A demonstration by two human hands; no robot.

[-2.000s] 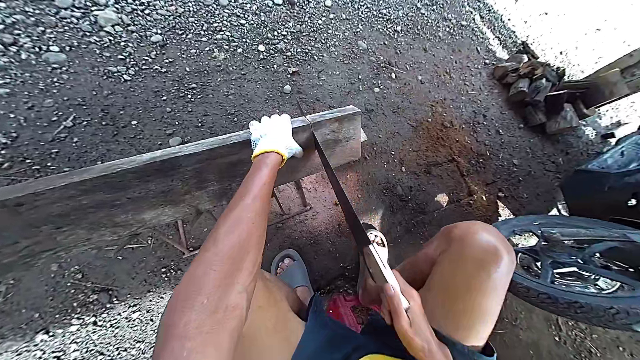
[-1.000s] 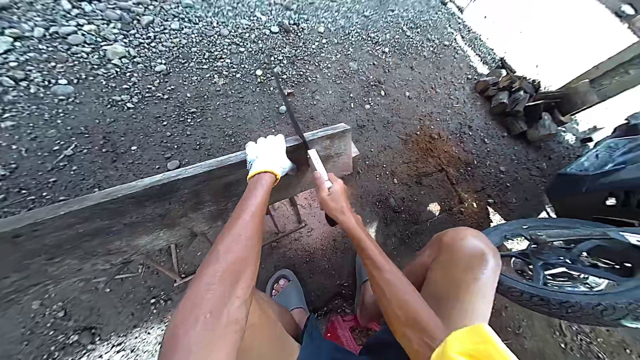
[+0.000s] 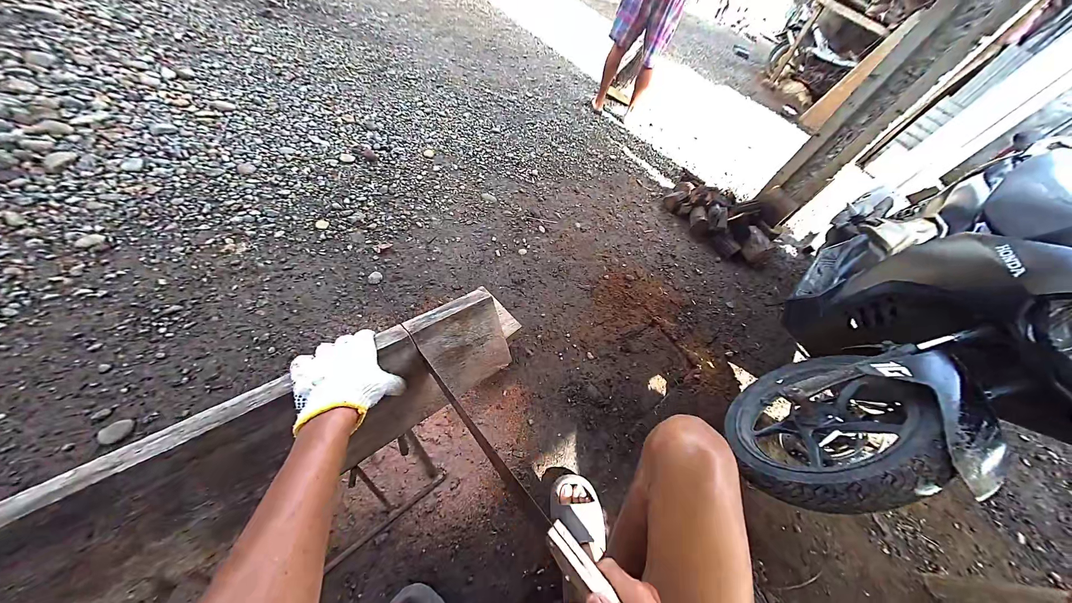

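A weathered wooden plank (image 3: 226, 444) stands on its edge from the lower left to the middle of the head view, over a thin metal stand (image 3: 389, 519). My left hand (image 3: 343, 381), in a white knit glove with a yellow cuff, grips its top edge near the right end. Just right of the glove, the blade of a handsaw (image 3: 481, 440) crosses the plank at a cut line. My bare right hand (image 3: 624, 582) is closed around the saw's light-coloured handle, low in the view and partly cut off by the frame. The blade slants down from the plank to that hand.
A black motorcycle (image 3: 930, 293) with its front wheel (image 3: 837, 435) stands close on the right. Chopped firewood (image 3: 720, 218) lies by a wooden post (image 3: 888, 100). Another person (image 3: 641, 50) stands at the top. Gravel (image 3: 209, 151) covers the ground at upper left.
My right hand has drawn the saw back toward my body from its place near the plank one second ago. My left hand still holds the plank. The view has tilted up, showing another person.
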